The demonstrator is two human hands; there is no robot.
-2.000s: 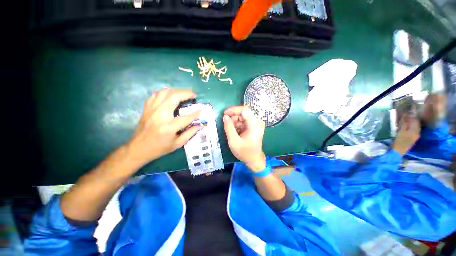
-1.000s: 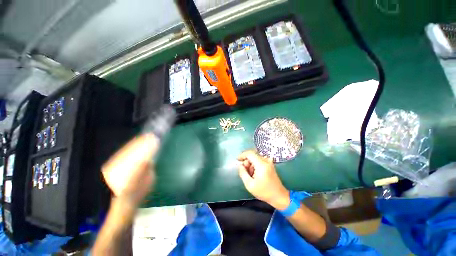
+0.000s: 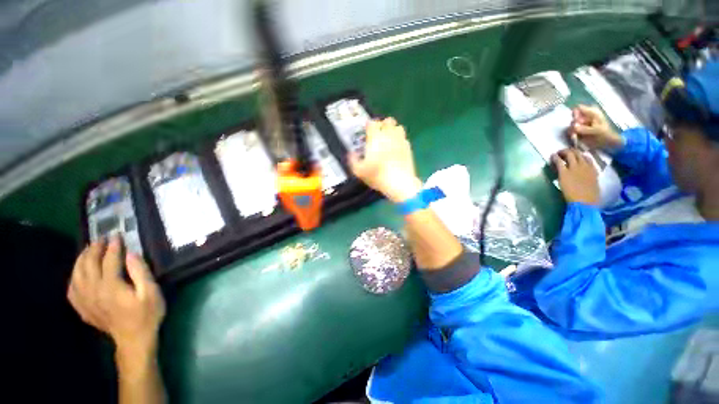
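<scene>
The long black frame tray [image 3: 150, 229] lies across the mat with several silver phone mid-frames [image 3: 185, 201] in its slots. My left hand [image 3: 118, 292] is at its near left corner. Its fingertips cover the lower end of the leftmost frame [image 3: 114, 209]; whether they grip frame or tray cannot be told. My right hand [image 3: 386, 158] is closed round the tray's right end, beside the rightmost frame [image 3: 347, 118]. The orange screwdriver [image 3: 300, 197] hangs over the tray's middle. The round screw dish [image 3: 381, 260] and pale curly strips [image 3: 296, 256] lie nearer me.
A white sheet [image 3: 449, 197] and a crumpled clear bag [image 3: 512, 229] lie right of the dish. A black cord [image 3: 495, 134] hangs in front of them. At the right, a person in a blue smock [image 3: 631, 260] works with both hands at the bench. The left edge is dark.
My left hand has moved to the tray's left end, where the formerly empty slot now holds a frame. My right hand has gone from beside the dish to the tray's right end. The view has turned.
</scene>
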